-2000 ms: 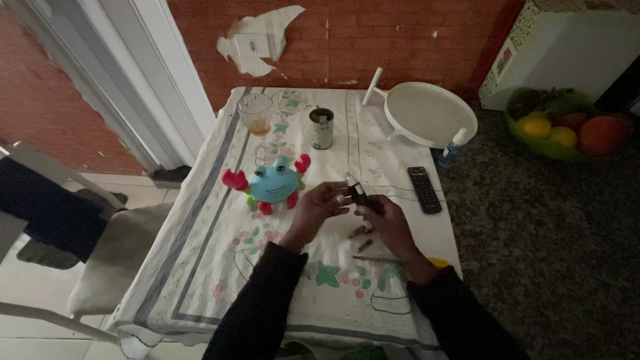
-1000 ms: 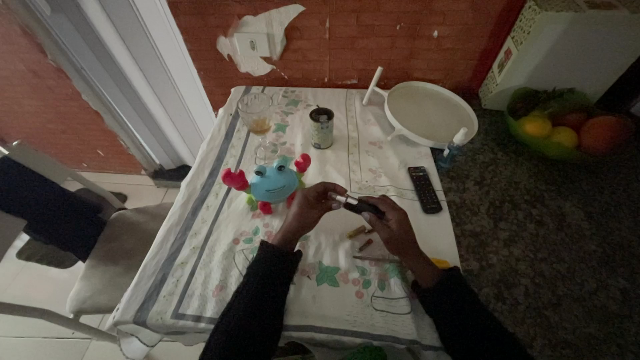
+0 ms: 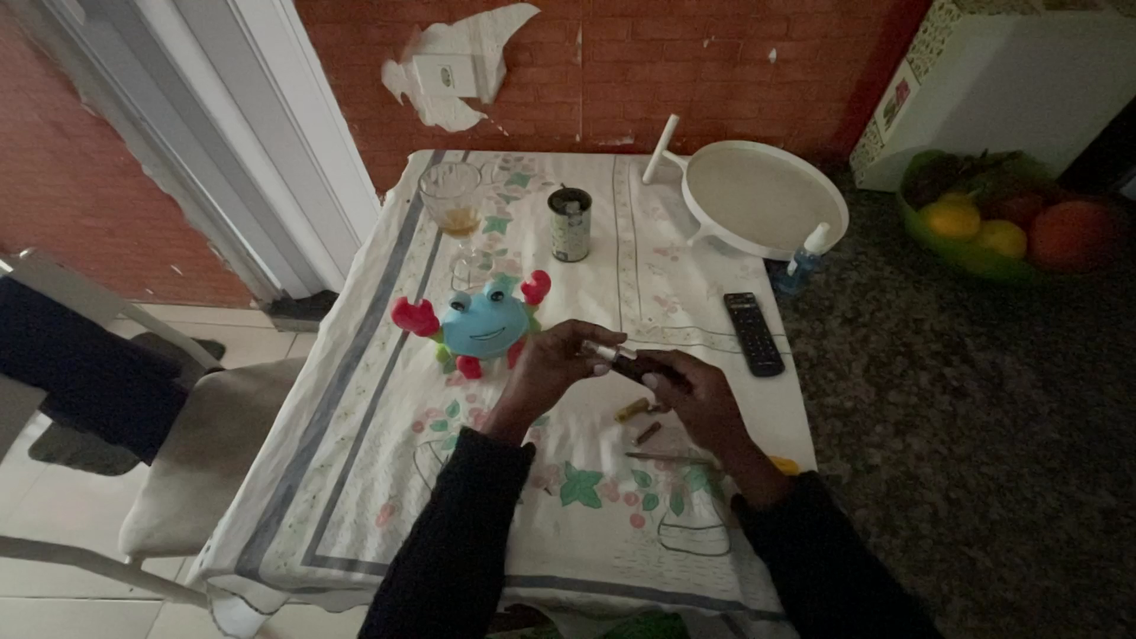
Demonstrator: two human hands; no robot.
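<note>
Above the table's middle, my right hand point(image 3: 697, 390) grips a small dark cylindrical object point(image 3: 652, 368), tilted, whose kind I cannot tell. My left hand point(image 3: 559, 359) pinches the clear and silvery piece point(image 3: 610, 352) at its left end. A blue toy crab point(image 3: 486, 327) with red claws stands just left of my left hand. Below my hands, on the tablecloth, lie a yellowish small cylinder point(image 3: 633, 409), a brownish small cylinder point(image 3: 649, 433) and a thin metal shaft point(image 3: 670, 458). A yellow piece point(image 3: 784, 465) shows partly behind my right wrist.
On the table point(image 3: 355, 461) stand a stemmed glass point(image 3: 451, 200) with amber liquid, an open can point(image 3: 570, 224), a round white tray-like object point(image 3: 763, 200), a small blue bottle point(image 3: 801, 260) and a remote control point(image 3: 754, 334). A green fruit bowl point(image 3: 967, 253) sits on the dark counter at right. A chair point(image 3: 204, 444) stands left.
The dark object in my hands, more upright two seconds ago, now lies tilted nearer to level, with its clear and silvery end toward my left fingers. The things on the table have not moved.
</note>
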